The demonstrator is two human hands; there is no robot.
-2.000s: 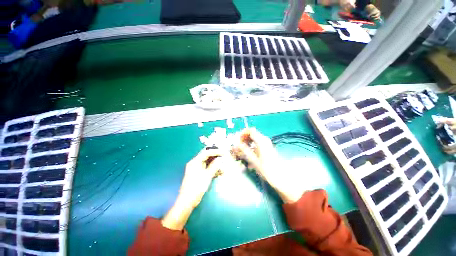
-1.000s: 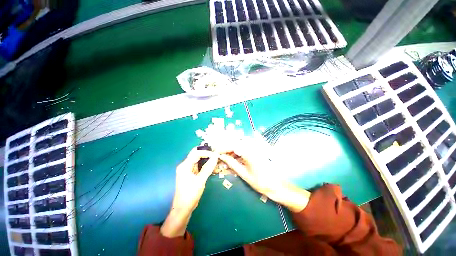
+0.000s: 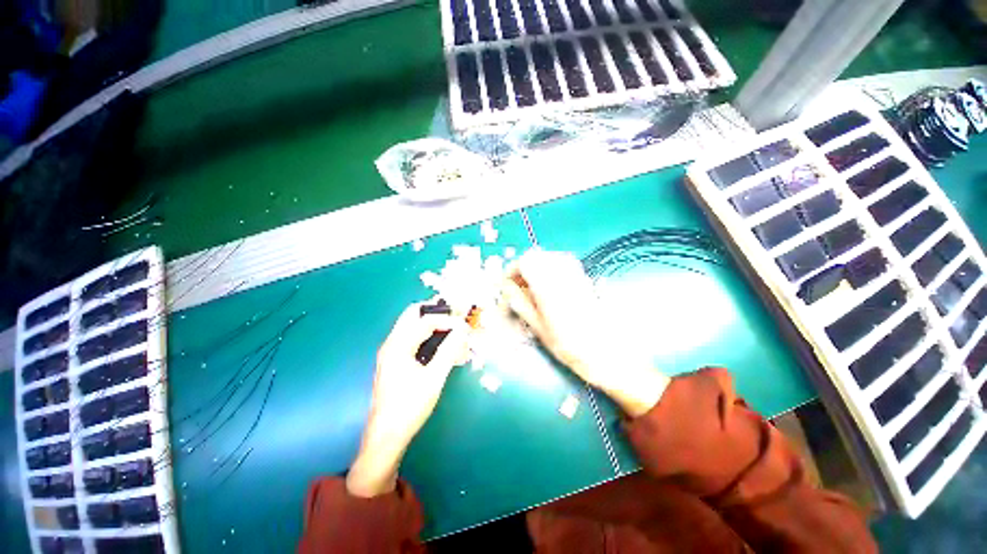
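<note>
My left hand [image 3: 409,357] holds a small black housing [image 3: 434,345] between its fingers, in front of the pile. My right hand [image 3: 538,300] is just right of it, its fingertips low over the pale squares [image 3: 465,267]; glare hides whether it holds anything. The pale squares lie in a loose pile beyond and between my hands, with a few strays nearer me. An orange-brown spot shows beside the left fingertips.
Trays of black units stand at left [image 3: 161,400], right [image 3: 806,330] and rear [image 3: 590,105]. Thin black wires [image 3: 660,245] lie right of the pile, more at left. A clear bag of small parts [image 3: 433,170] sits on the pale strip. A post [image 3: 817,54] rises behind.
My right hand has moved away from the left hand, forward to the pile. The left hand still holds the black housing, now more exposed.
</note>
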